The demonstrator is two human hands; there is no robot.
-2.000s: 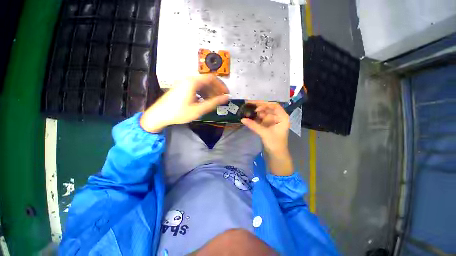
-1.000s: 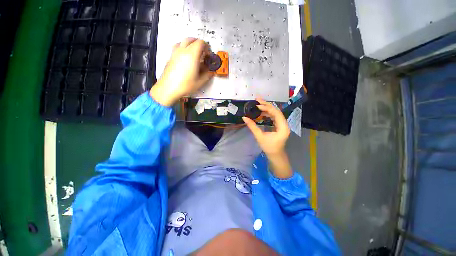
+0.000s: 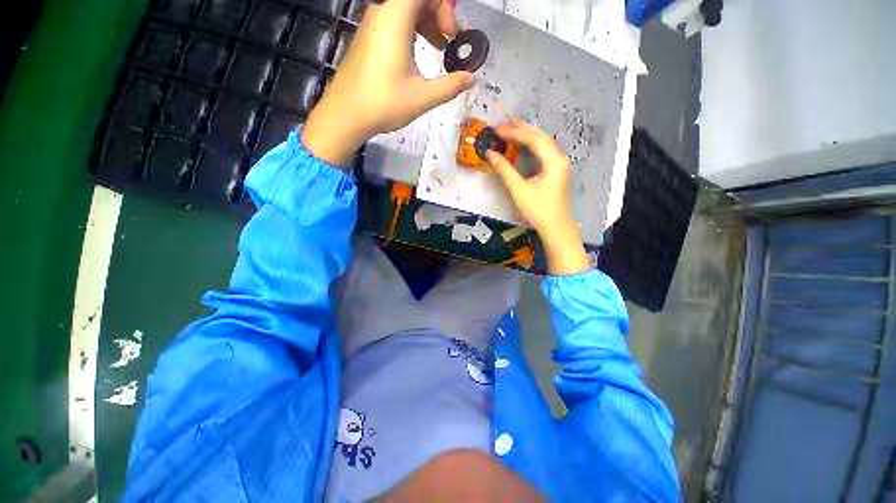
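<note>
My left hand (image 3: 393,79) is raised over the upper left of the grey base plate (image 3: 550,74) and holds a round black part (image 3: 467,50) with a pale centre between thumb and fingers. My right hand (image 3: 538,187) is at the orange fixture (image 3: 473,147) on the plate. Its thumb and fingertips pinch a small dark round insert (image 3: 488,142) at the fixture's middle. Whether the insert is fully seated cannot be told. The fingers cover the fixture's right part.
A black blister tray (image 3: 211,93) lies to the left, another dark tray (image 3: 650,216) to the right. White scraps (image 3: 472,231) and orange connectors (image 3: 402,193) are under the plate's front edge. The green conveyor (image 3: 44,246) is far left.
The view has turned. My left hand has lifted the black part off the fixture and up. My right hand has moved from the front edge onto the fixture with the dark insert.
</note>
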